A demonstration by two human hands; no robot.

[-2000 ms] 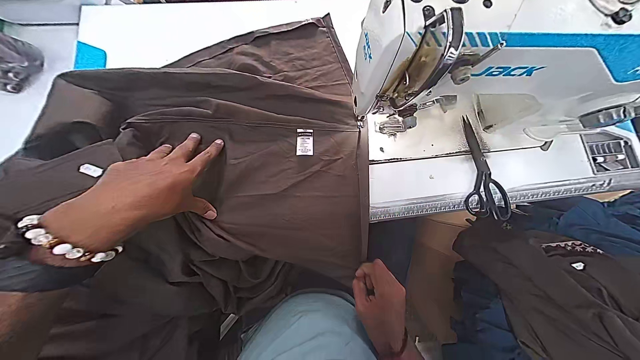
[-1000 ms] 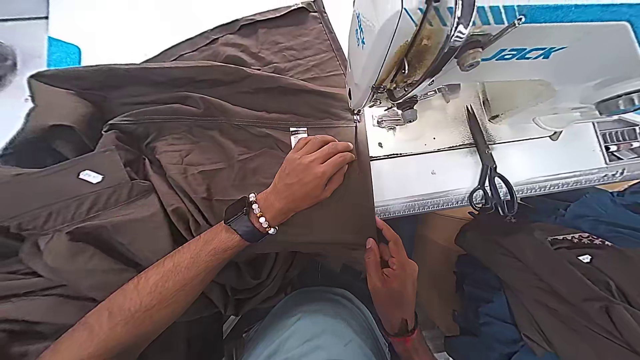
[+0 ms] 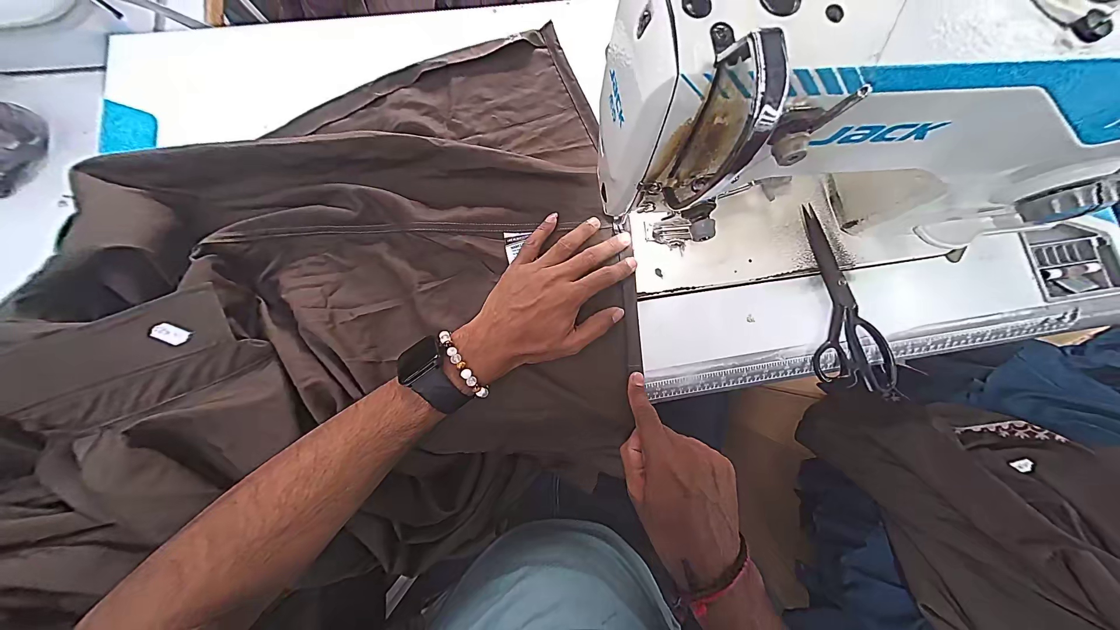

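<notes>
A dark brown garment (image 3: 394,289) lies spread over the bed of a white Jack sewing machine (image 3: 875,114), its folded edge under the presser foot area. My left hand (image 3: 556,297) rests flat on the cloth with its fingers spread, fingertips at the folded hem (image 3: 628,324) just below the needle area, partly covering a small white label (image 3: 516,246). My right hand (image 3: 682,490) is nearer to me; its extended index finger touches the lower part of the hem, and the other fingers are curled. Whether they pinch cloth underneath is hidden.
Black-handled scissors (image 3: 844,306) lie to the right, blades toward the machine, handles over the ruler strip (image 3: 980,332) along the table edge. Brown cloth (image 3: 954,490) and blue cloth (image 3: 1050,385) are heaped at lower right. A parts tray (image 3: 1072,262) is set in the table at right.
My left hand has moved from the left part of the garment to the hem by the needle area, its fingers now spread. My right index finger has extended along the hem.
</notes>
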